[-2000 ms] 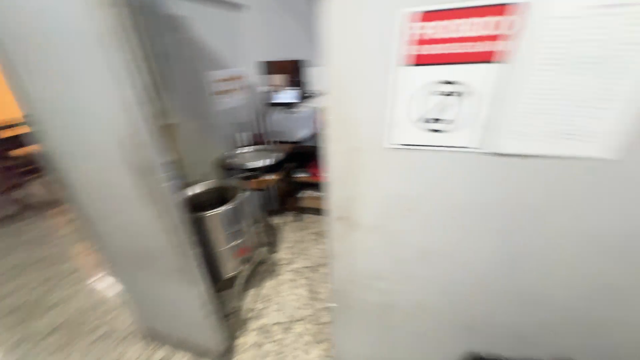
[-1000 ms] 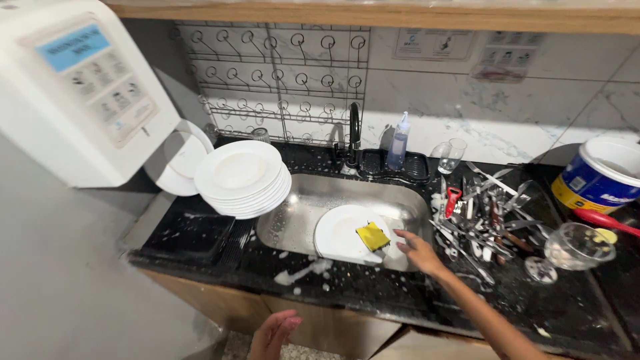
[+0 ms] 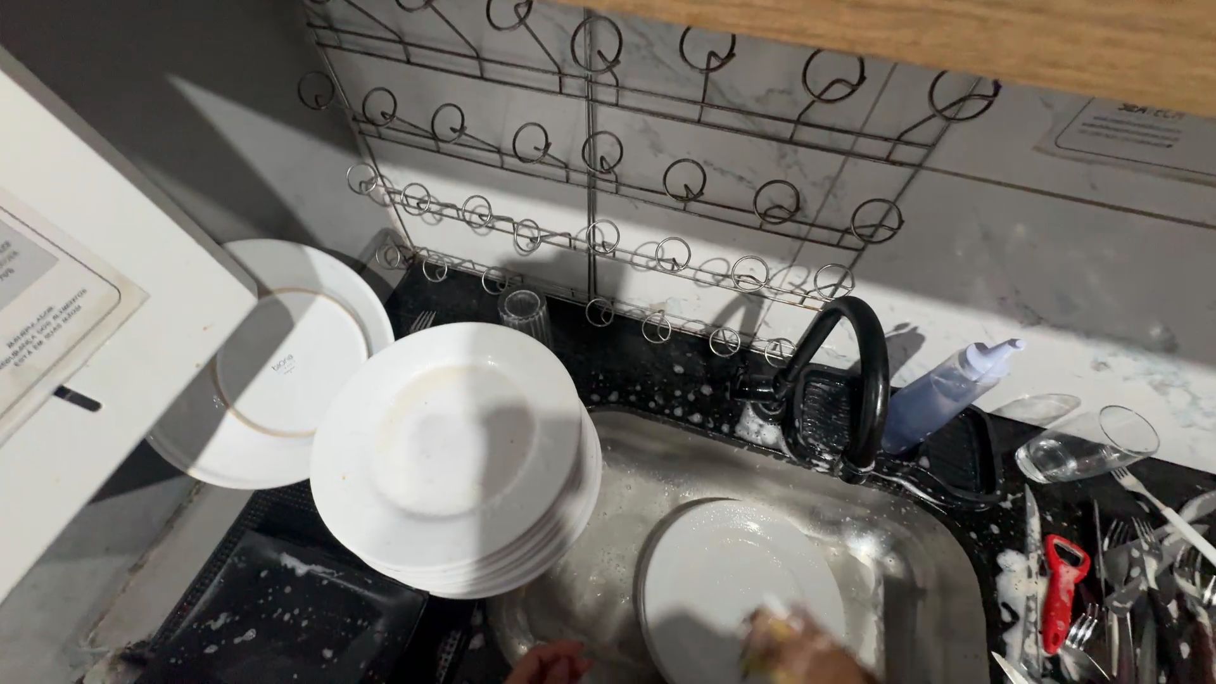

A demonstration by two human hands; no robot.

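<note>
A white plate [image 3: 736,570] lies in the stainless steel sink [image 3: 608,560]. Over its lower right part is my right hand [image 3: 807,655], blurred, closed on a yellow sponge [image 3: 771,638]. My left hand [image 3: 551,663] shows only in part at the bottom edge, left of that plate; whether it holds anything is hidden. A stack of white plates [image 3: 446,446] stands on the left rim of the sink, its top plate lightly stained. Behind the sink rises a black faucet [image 3: 869,380], with a squeeze bottle of bluish liquid [image 3: 940,394] beside it.
Another white plate [image 3: 285,361] leans at the left near a white dispenser [image 3: 161,285]. A wire rack [image 3: 589,190] is on the wall. Glasses [image 3: 1088,445], a red peeler [image 3: 1064,594] and loose cutlery [image 3: 1140,579] crowd the right counter. A wooden shelf [image 3: 950,43] hangs overhead.
The view has moved closer to the sink. My right hand, earlier open beside the sponge on the plate, has taken hold of the sponge.
</note>
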